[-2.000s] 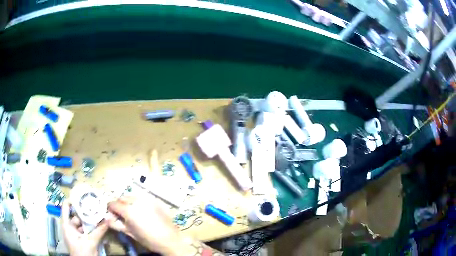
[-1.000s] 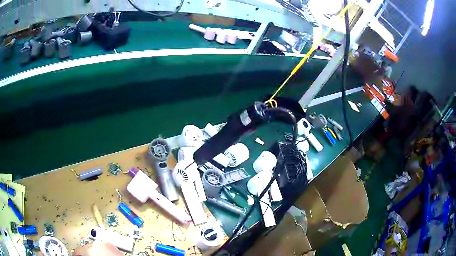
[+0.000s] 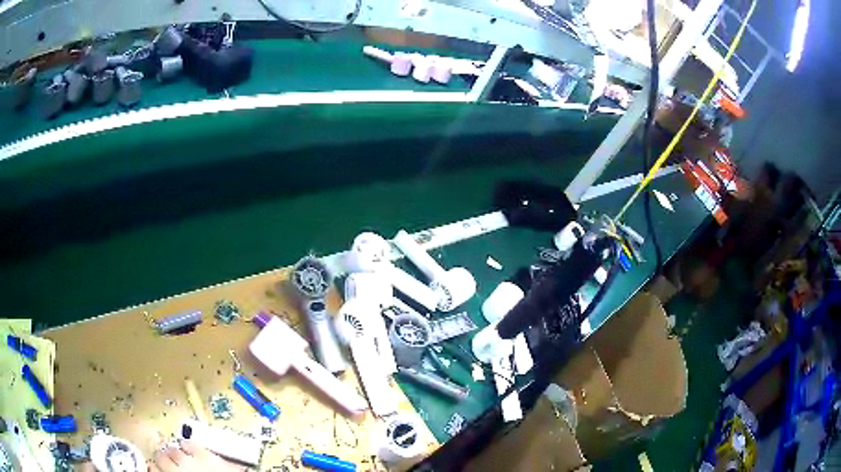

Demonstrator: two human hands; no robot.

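Note:
A white fan head (image 3: 118, 455) lies at the bottom left, cut by the picture's edge. Beside it, fingers of what seems my right hand (image 3: 181, 458) show at the bottom edge; the rest is cut off, so its grip is hidden. My left hand is not in view. A white handle piece (image 3: 223, 442) with a dark end lies just above the fingers. Blue cells (image 3: 255, 396) and small green circuit boards (image 3: 221, 406) lie on the tan board (image 3: 129, 369). A pinkish-white fan body (image 3: 302, 365) lies diagonally to the right.
White and grey fans (image 3: 318, 318) lie piled right of the tan board. A thick black cylinder (image 3: 553, 293) hangs on a yellow cord (image 3: 682, 129) over the bench's right part. An open carton (image 3: 636, 364) stands below right. The green conveyor (image 3: 277, 184) runs behind.
The view has swung right and up since the first frame, leaving the hands mostly out of the picture. Since the second frame, the black cylinder has moved right, uncovering more of the fan pile.

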